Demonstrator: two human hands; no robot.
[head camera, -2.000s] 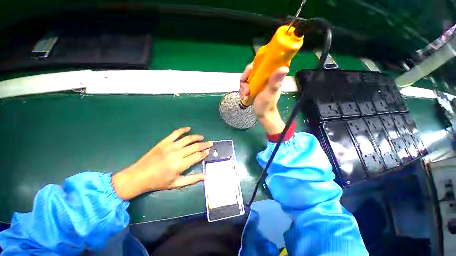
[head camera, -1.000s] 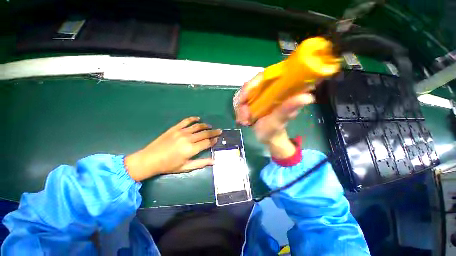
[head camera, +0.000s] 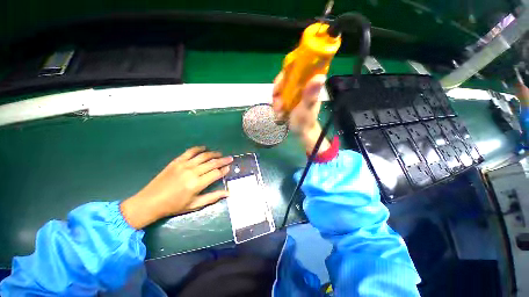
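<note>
A phone body (head camera: 248, 200) lies near the bench's front edge, with a dark top end and a bright white middle. My left hand (head camera: 184, 184) lies flat beside it, fingers spread, fingertips touching its upper left edge. My right hand (head camera: 299, 104) is closed around the yellow-orange electric screwdriver (head camera: 305, 66), a little blurred. The screwdriver's lower end is at the right side of the round speckled screw dish (head camera: 264, 125). Its tip is too small and blurred to make out. No single screw can be told.
A glossy black compartment tray (head camera: 400, 136) with rows of black covers stands at the right. The screwdriver cord (head camera: 365, 40) hangs past my right wrist. Beyond the white strip (head camera: 145, 97) are a flat black tray (head camera: 124, 62) and small phones. A person's blue sleeve shows at the right edge.
Since one second ago, my right hand has brought the screwdriver from above the phone's right back to the dish, which now shows. My left hand stays at the phone. The camera view has shifted.
</note>
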